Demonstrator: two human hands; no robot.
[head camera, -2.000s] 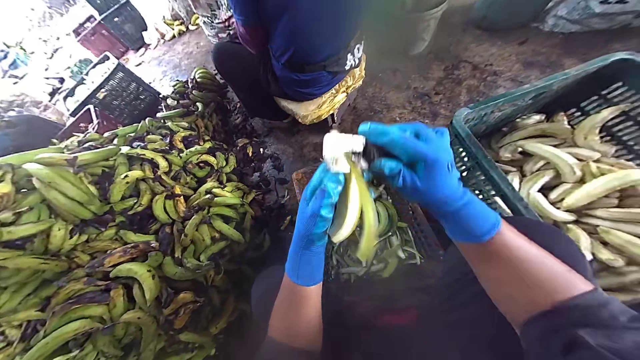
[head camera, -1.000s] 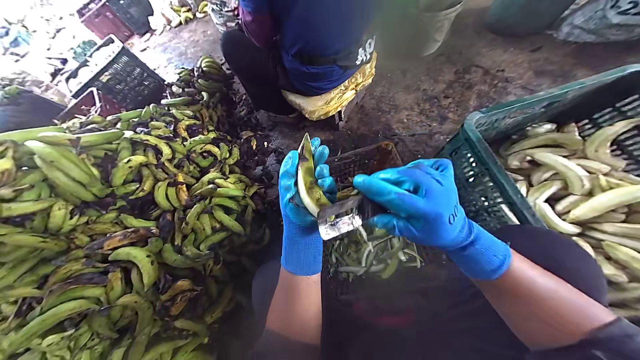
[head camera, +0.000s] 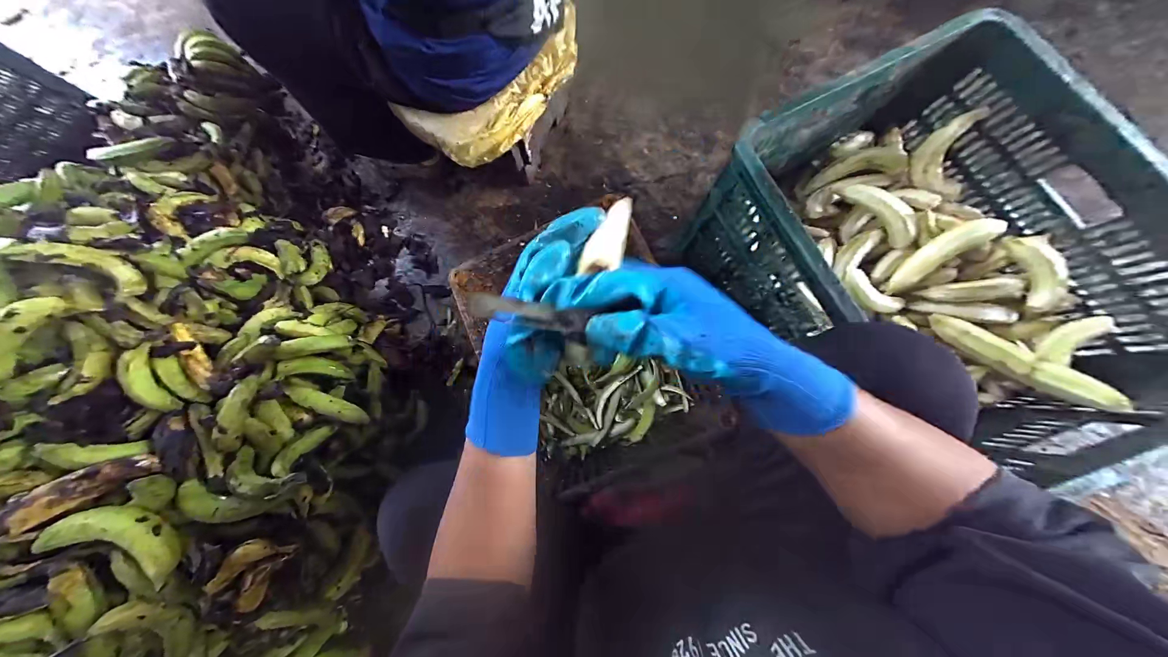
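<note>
Blue gloves cover both of my hands. My left hand (head camera: 538, 292) grips a partly peeled plantain (head camera: 607, 239), whose pale end points up past the fingers. Against it lies my right hand (head camera: 675, 319), closed on a knife (head camera: 525, 312) with its blade pointing left, slightly blurred. Under the hands, a crate (head camera: 470, 287) on the floor holds a heap of green peel strips (head camera: 620, 401). The lower part of the held plantain is hidden by the gloves.
Unpeeled green plantains (head camera: 310, 365) are piled on the left. A dark green plastic crate (head camera: 776, 219) at the right holds peeled plantains (head camera: 949, 255). Ahead, a person (head camera: 438, 55) sits on a seat with a yellow cover (head camera: 511, 119). A dark crate (head camera: 36, 119) stands at the upper left.
One second ago the plantain in my left hand still showed green peel; now its pale flesh shows. The knife has moved up, its blade now pointing left. The view has tilted down.
</note>
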